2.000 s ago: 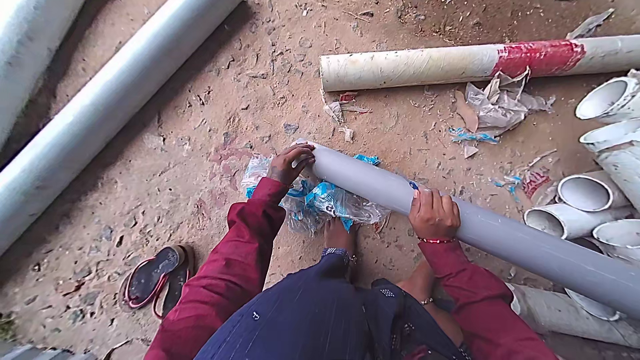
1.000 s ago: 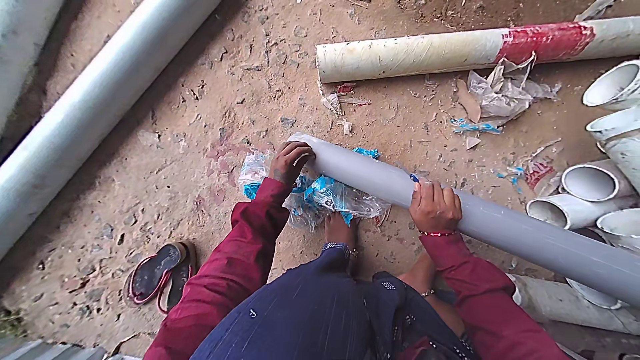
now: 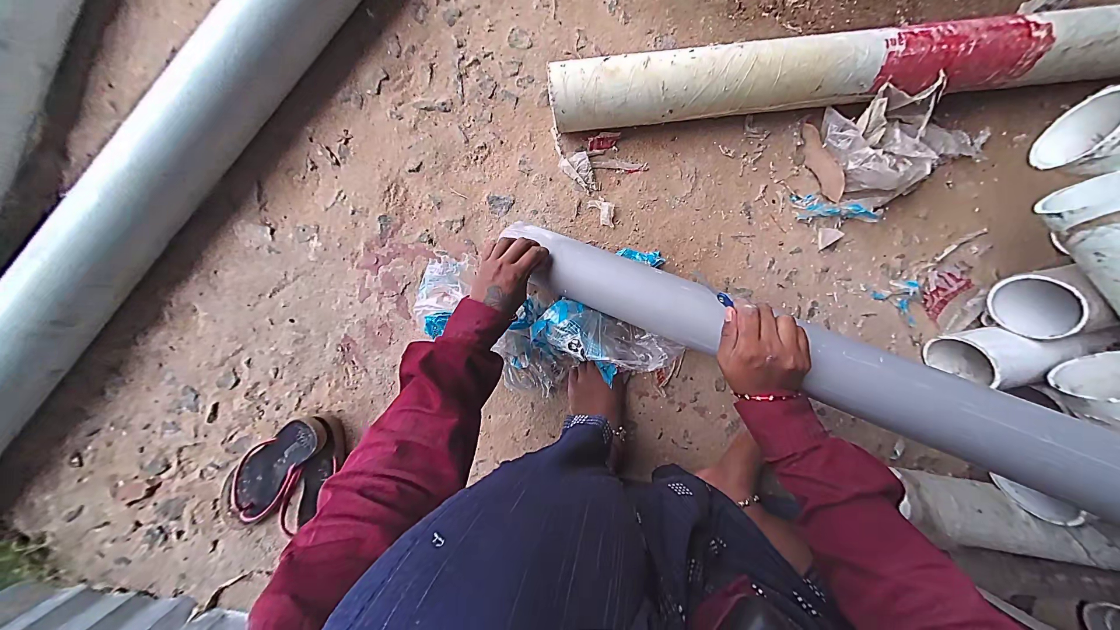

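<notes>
A long grey plastic pipe (image 3: 910, 385) slants from the middle of the head view down to the right edge. My left hand (image 3: 510, 271) grips it close to its upper left end, fingers bent over the rim side. Farther along, my right hand (image 3: 764, 348) holds the pipe from the near side, thumb and fingers over its top, beside a small blue mark. Crumpled clear and blue plastic wrapping (image 3: 582, 332) lies on the ground under the pipe, against my bare foot (image 3: 595, 391). The undersides of both hands are hidden.
A whitish pipe with a red band (image 3: 717, 79) lies at the top right, torn plastic film (image 3: 884, 153) beside it. White pipes (image 3: 1041, 306) are stacked at the right. A large light grey pipe (image 3: 149, 175) crosses the left. Sandals (image 3: 284, 472) rest at lower left, above corrugated sheeting (image 3: 87, 608).
</notes>
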